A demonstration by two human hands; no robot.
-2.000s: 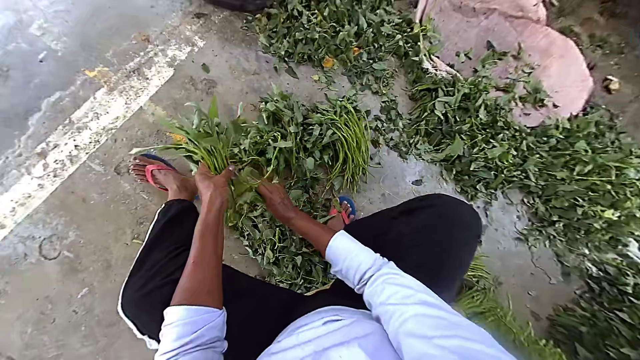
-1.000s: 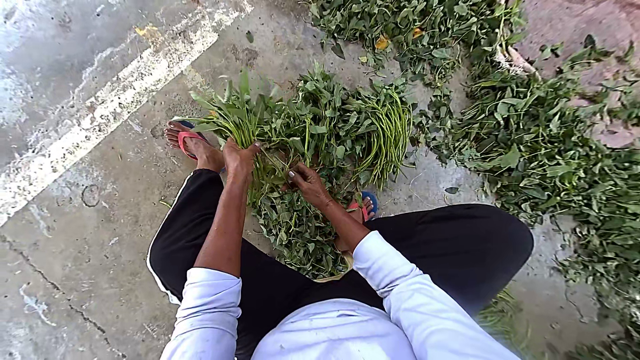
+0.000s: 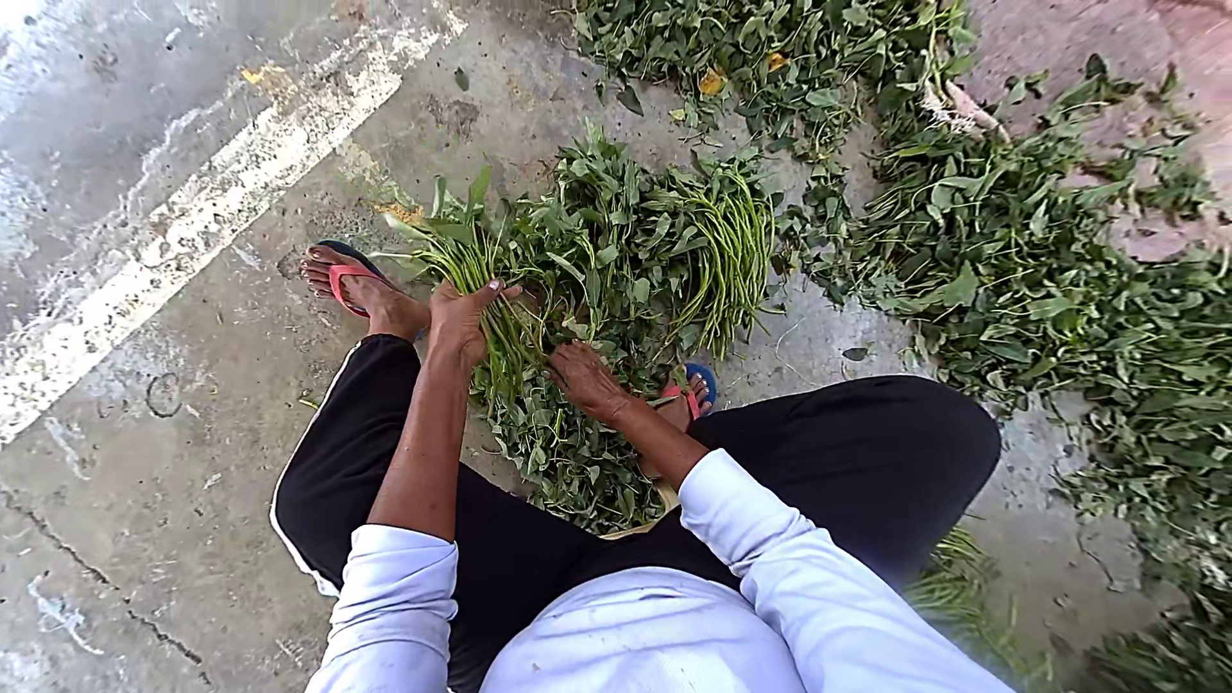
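My left hand (image 3: 464,316) is closed round a bunch of long-stemmed leafy greens (image 3: 486,260), its thumb lying across the stems. Low among the leaves, to the right of that bunch, my right hand (image 3: 583,377) has its fingertips in the greens; what lies under them is hidden. A pile of leafy greens (image 3: 568,462) covers the floor between my feet. At the pile's right side, a bundle of green stems (image 3: 727,255) lies with its stems side by side.
More leafy greens (image 3: 1039,298) spread over the concrete floor (image 3: 221,481) at the right and top. A pinkish sheet (image 3: 1059,43) lies at the upper right. My sandalled feet (image 3: 356,289) flank the pile. A worn white line (image 3: 202,217) crosses the left side.
My right hand has moved down, away from my left hand, into the lower leaves. The left hand keeps its hold on the bunch. The view has shifted since two seconds ago.
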